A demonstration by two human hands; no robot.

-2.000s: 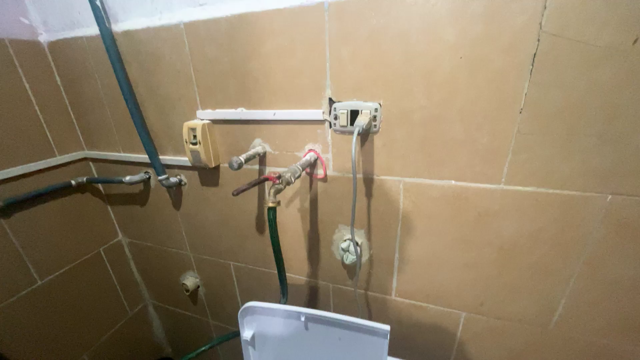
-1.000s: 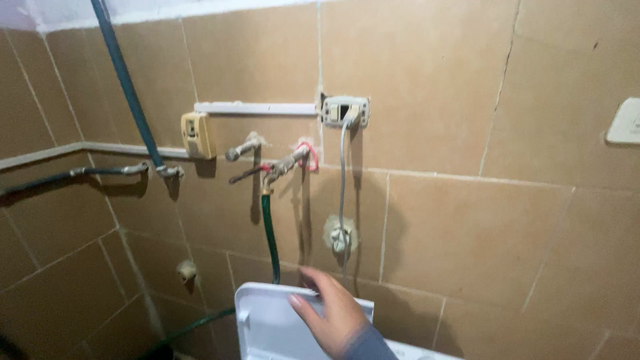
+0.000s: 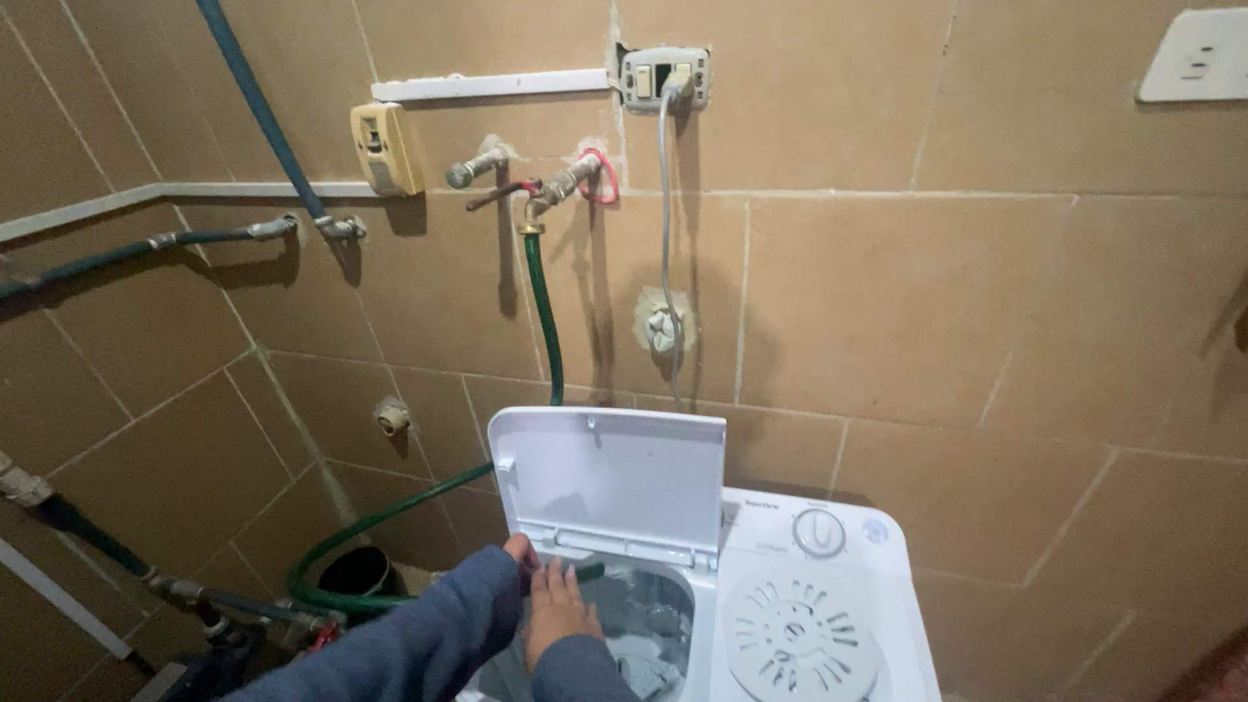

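Observation:
A white top-loading washing machine [image 3: 736, 526] stands with its tub lid [image 3: 609, 478] raised. At the back left of the open tub [image 3: 643, 609], my left hand [image 3: 523, 554] has curled fingers near the lid hinge; its grip is partly hidden. Just to the right and lower, my right hand [image 3: 564, 606] lies over the tub's left side, its fingers pointing up. The end of a green hose [image 3: 590, 572] sticks out beside its fingers, over the tub. Which hand grips the hose is hidden. Inside the tub is a pale, ribbed part, partly seen.
A wall tap [image 3: 561, 190] with a red-based lever feeds a green hose [image 3: 544, 312] that loops down left. A grey cord [image 3: 665, 185] hangs from a wall outlet [image 3: 639, 83]. A dark bucket [image 3: 359, 573] and pipes [image 3: 97, 546] are at left; a control knob [image 3: 819, 533] is on the machine.
One hand showed at the raised lid a second ago; now both hands are lower, at the tub's left side. The hose end shows over the tub. The view has tilted down.

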